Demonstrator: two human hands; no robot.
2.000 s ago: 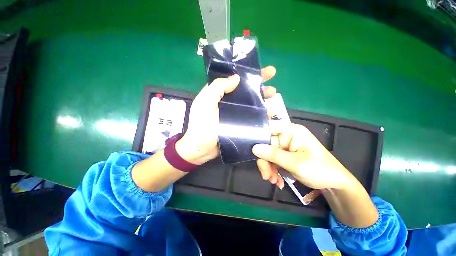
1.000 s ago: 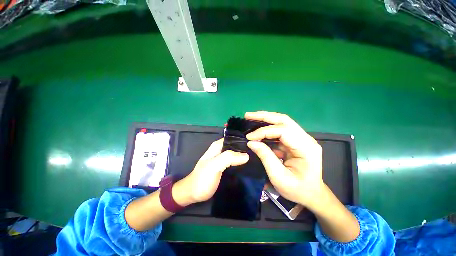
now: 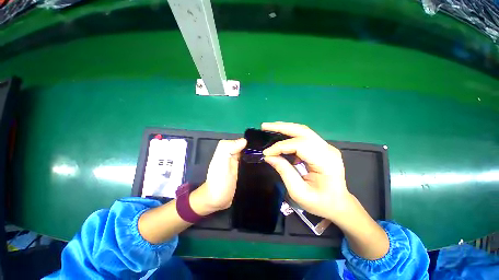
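A glossy black phone screen assembly [image 3: 257, 197] is upright in view over the middle of the black compartment tray [image 3: 382, 164]. My left hand [image 3: 221, 174] holds its left edge near the top. My right hand [image 3: 312, 169] is at its upper right, with thumb and forefinger pinched at a thin glossy strip, perhaps film, across the top. A white-silver phone frame [image 3: 314, 223] lies tilted below my right hand, mostly hidden by it. A white-backed phone part with a red tab [image 3: 164, 168] lies in the tray's left slot.
The tray lies on a shiny green bench [image 3: 306, 104]. A grey-white metal post [image 3: 203, 46] is bolted behind it. Clear plastic wrapping [image 3: 465, 16] shows at the far right corner. A dark object stands at the left edge.
The screen assembly has come down from a raised position over the tray since the first frame. Since the second, my left hand has shifted slightly up and left along its edge.
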